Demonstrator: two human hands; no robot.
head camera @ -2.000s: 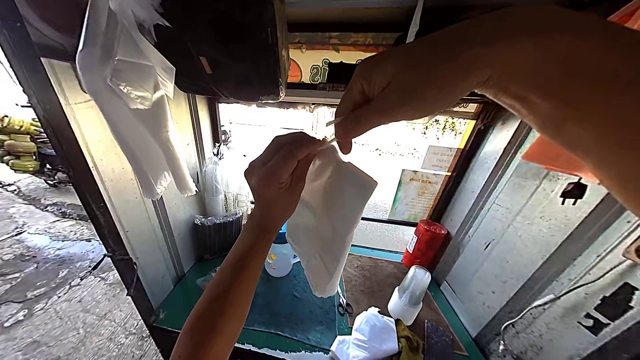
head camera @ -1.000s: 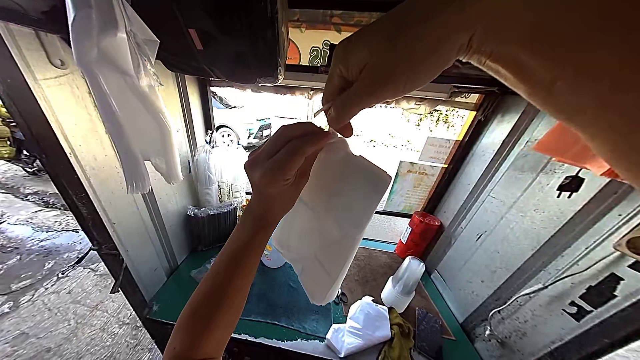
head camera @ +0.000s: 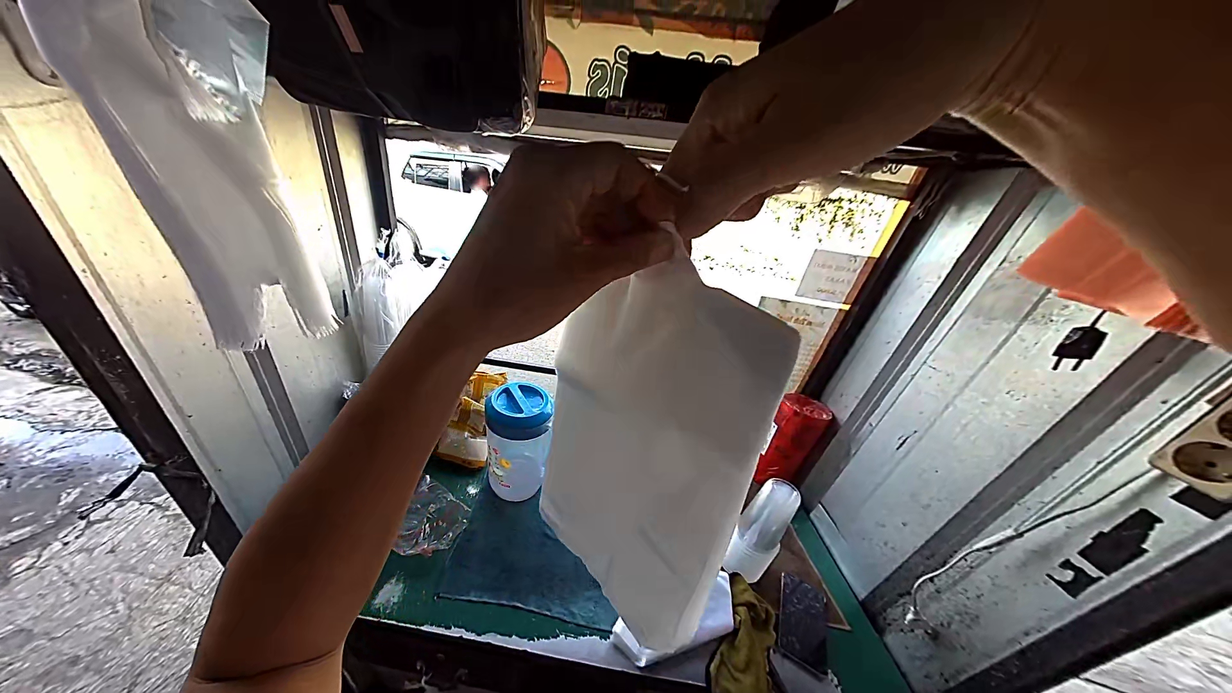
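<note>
My left hand pinches the gathered top of a white plastic bag, which hangs down over the counter. Close beside it, my right hand has its fingertips at the same gathered corner, with a thin pale strip between the two hands. The bag hides part of the counter behind it. Its lower tip overlaps a white folded packet. What exactly the right fingertips grip is partly hidden.
A blue-lidded plastic jug, a red cylinder, stacked clear cups and an olive cloth stand or lie on the green counter. White bags hang at the left; a socket is on the right wall.
Both hands stay together at the bag's top. The blue-lidded jug, largely hidden behind my left arm and the bag before, now shows between them. The view has shifted.
</note>
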